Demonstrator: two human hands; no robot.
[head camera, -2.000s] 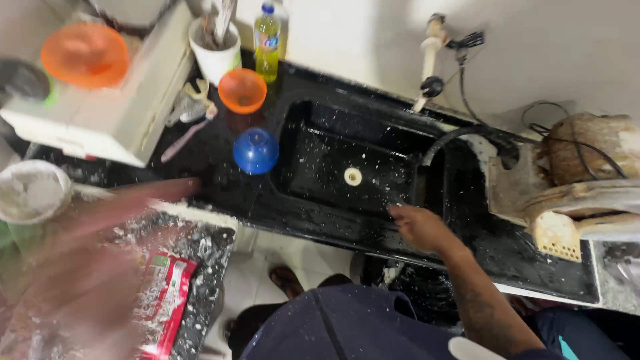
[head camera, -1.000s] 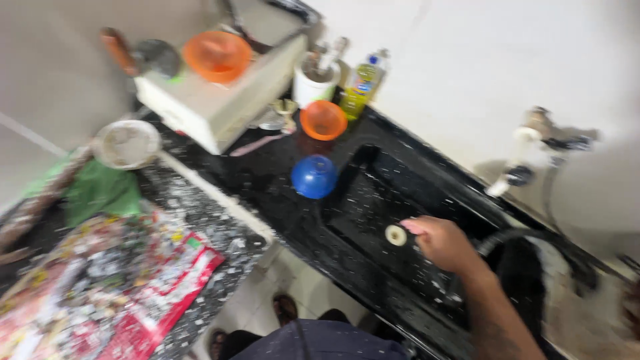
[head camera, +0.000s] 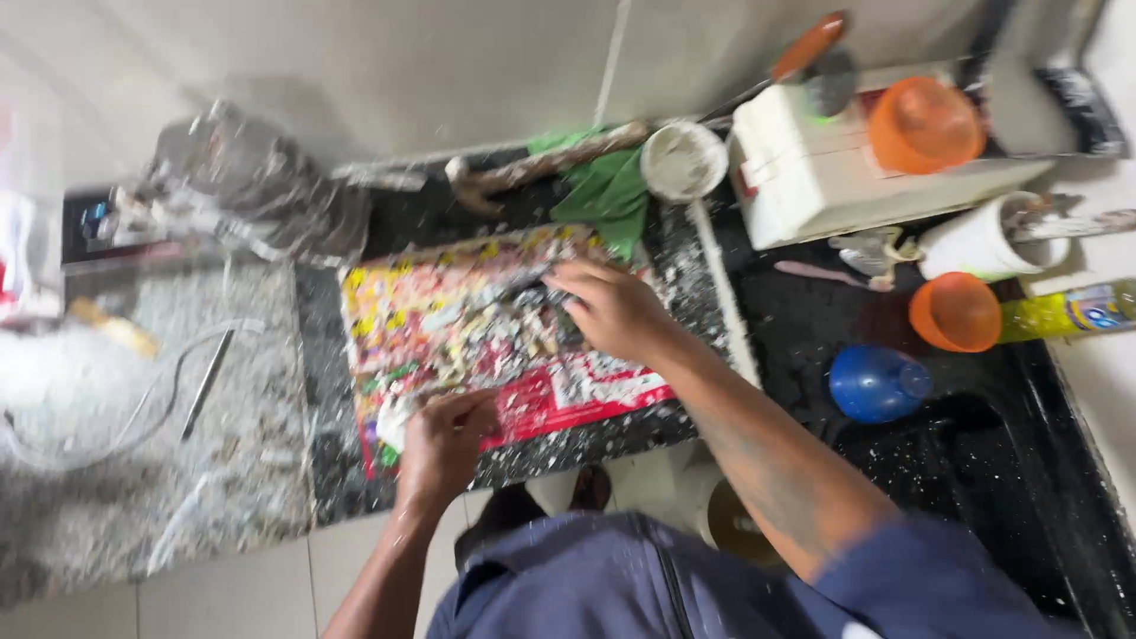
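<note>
A red and multicoloured printed plastic bag (head camera: 524, 413) lies flat on the speckled black countertop, strewn with white and coloured crumbs (head camera: 506, 333). My right hand (head camera: 608, 306) is over its upper right part, fingers bent at a dark, blurred item among the crumbs; whether it grips that item is unclear. At the bag's lower left edge is my left hand (head camera: 448, 439), fingers curled beside a white lump (head camera: 395, 422). Blur hides whether the fingers hold anything. Behind the bag lie a hammer (head camera: 541, 164) and a green cloth (head camera: 612, 195), next to a white-crusted tub (head camera: 683, 161).
On the right are a blue bowl (head camera: 879, 383), an orange bowl (head camera: 956, 312), a bottle of yellow liquid (head camera: 1069, 311), a white cup with tools (head camera: 994, 235) and a white box (head camera: 816, 177). A covered grey bundle (head camera: 257, 186) and a clear hose (head camera: 164, 382) are at left.
The view has swung left from the sink to the bag. My right hand has moved from the sink to the bag. My left hand, not in view one second ago, now shows at the bag's lower edge.
</note>
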